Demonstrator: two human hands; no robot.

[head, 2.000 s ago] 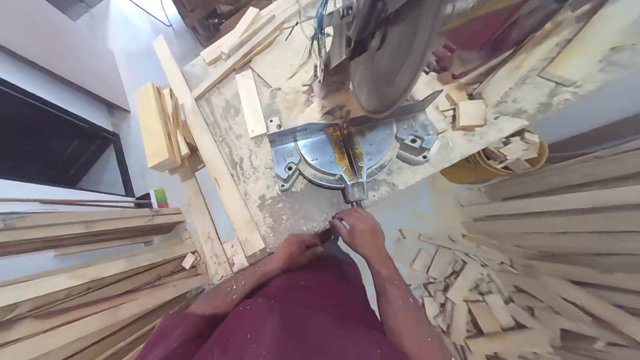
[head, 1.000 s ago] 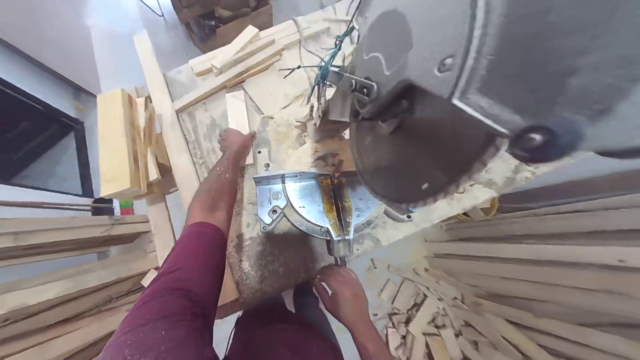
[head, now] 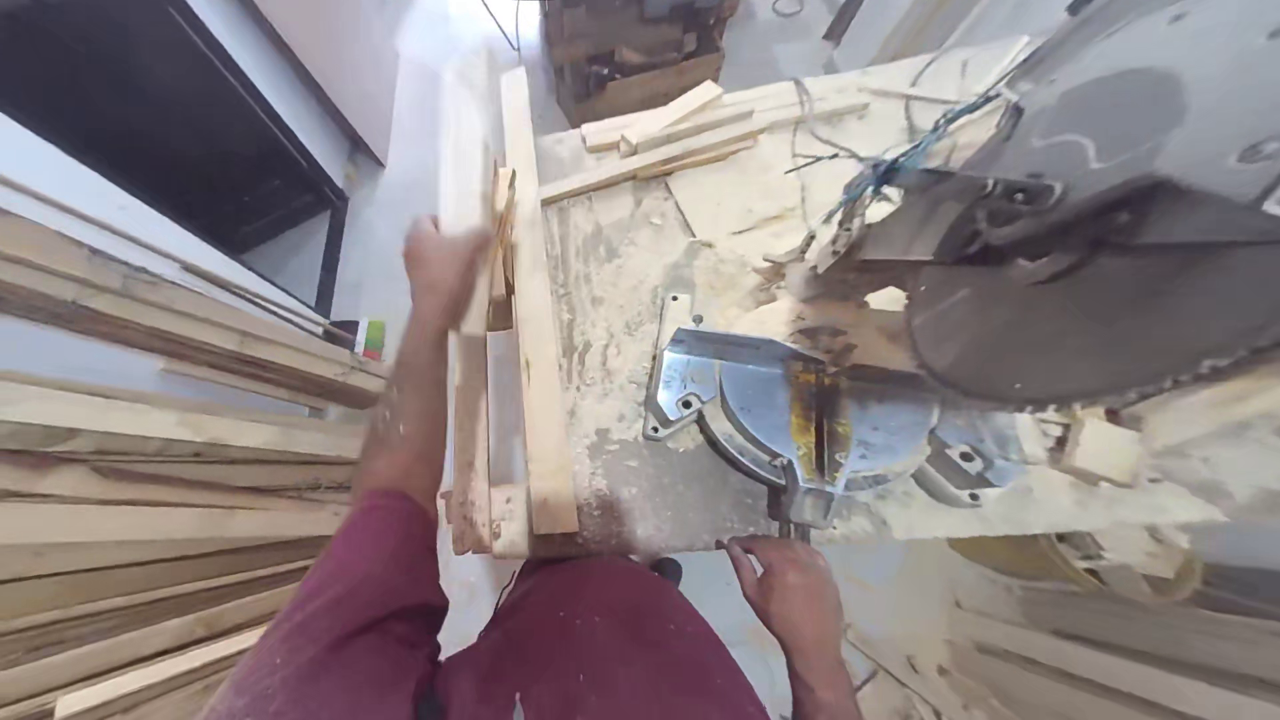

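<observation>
My left hand [head: 443,270] is on a pale wooden board [head: 467,160] at the left of the workbench, its fingers wrapped over the board's edge; the board's far end is blurred. A long wooden strip [head: 540,400] lies just right of it on the bench. My right hand [head: 785,590] is at the front handle [head: 795,528] of the miter saw's table [head: 770,410], thumb and fingers apart; whether it touches the handle is unclear. Above the table at the right is the raised circular saw blade [head: 1080,320], with its metal guard [head: 1150,100].
Long boards [head: 170,430] are stacked at the left, and more [head: 1120,670] lie at the lower right. Thin wood strips [head: 680,140] lie at the bench's back. Wood offcuts [head: 1105,450] sit right of the saw table. A bucket of scraps [head: 1085,560] stands below the bench's front edge.
My left hand has moved left from a short wood piece on the bench to the board at the bench's left. The saw head stands higher than two seconds ago. My right hand remains near the front handle.
</observation>
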